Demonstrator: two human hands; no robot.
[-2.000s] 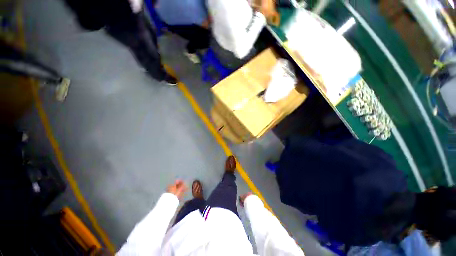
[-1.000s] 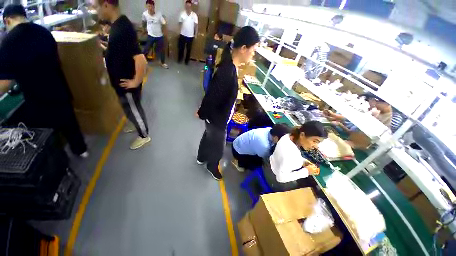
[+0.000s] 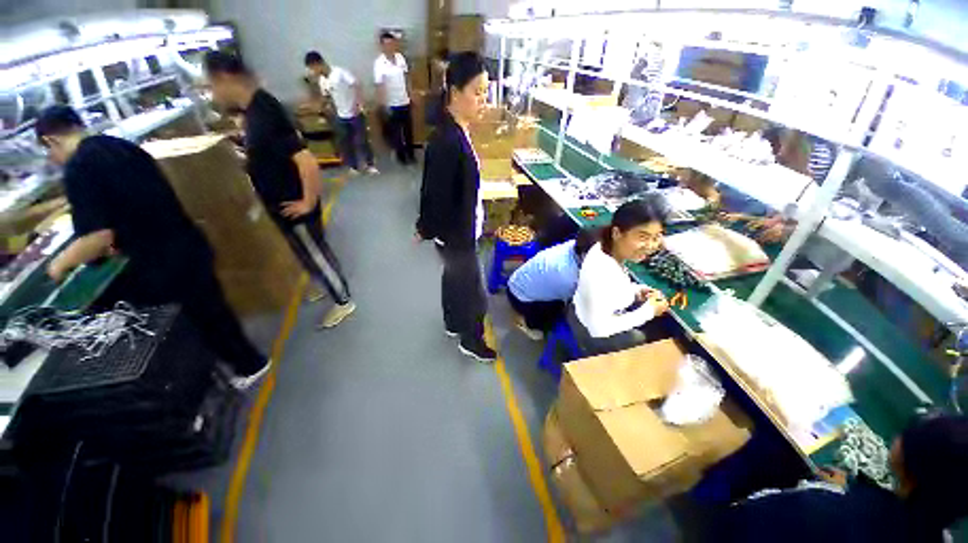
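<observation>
Neither of my hands is in the picture. Nearest in front of me on the right, a tan cardboard carton (image 3: pixel 626 408) stands on the floor beside the green-topped bench (image 3: pixel 732 318), its top flaps partly open. A whitish, crinkled plastic bag (image 3: pixel 692 392) lies on top of it. Whitish wrapped material lies on the bench edge beside the carton, with a pale heap of small parts near it.
A grey aisle (image 3: pixel 372 424) runs ahead between yellow lines. A person in black (image 3: pixel 456 212) stands at its right line; others stand left and at the far end. Two people sit or crouch by the right bench. Stacked black crates (image 3: pixel 117 392) hold white cables at left.
The view has lifted from the floor and turned slightly; my hands and feet, visible two seconds ago, are gone. The seated person in white has raised their head.
</observation>
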